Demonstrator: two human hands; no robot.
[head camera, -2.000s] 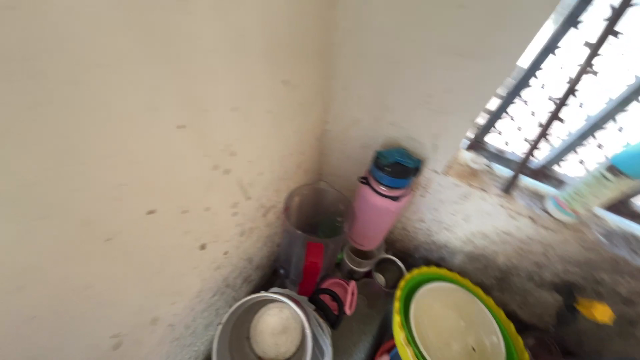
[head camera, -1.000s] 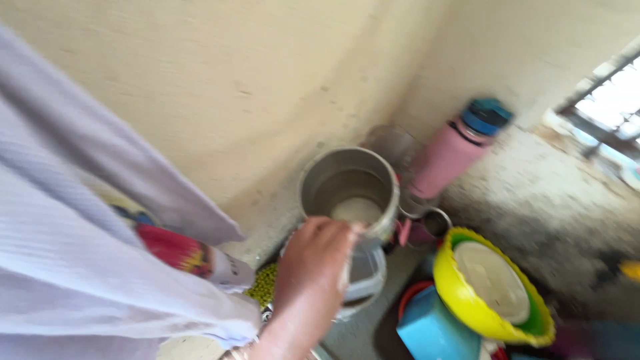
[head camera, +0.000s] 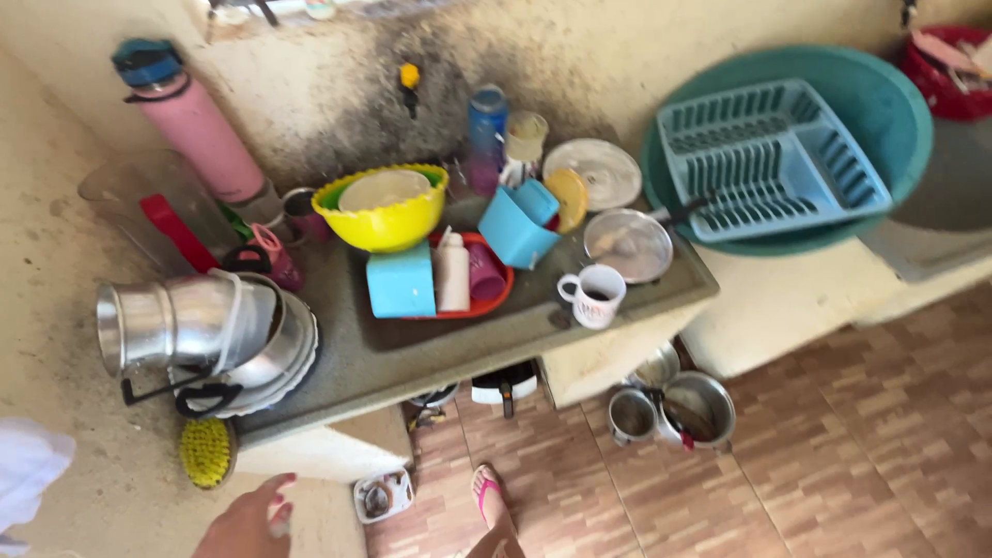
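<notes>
My left hand (head camera: 252, 515) is low at the left of the view, its fingers slightly bent and apart with nothing seen between them. Above it, a brush with yellow bristles (head camera: 205, 451) hangs or rests against the wall beside the counter's end. Aluminium pots (head camera: 198, 318) lie stacked on their sides over pans and plates at the counter's left end. A clear jug with a red handle (head camera: 180, 232) and a pink bottle (head camera: 203, 136) stand behind them. Blue plastic containers (head camera: 401, 283), a white bottle (head camera: 452, 273) and a yellow bowl (head camera: 380, 217) crowd the sink. My right hand is out of view.
A white mug (head camera: 595, 296) stands at the counter's front edge, near a small pan (head camera: 628, 244). Right of them, a blue dish rack (head camera: 775, 163) sits in a large green basin (head camera: 903, 139). Metal pots (head camera: 697, 411) and a white tray (head camera: 385, 496) are on the tiled floor.
The view has swung right and down. My hand, over the pots by the wall one second ago, is now low, below the counter's left end. The large pot, upright before, now lies on its side.
</notes>
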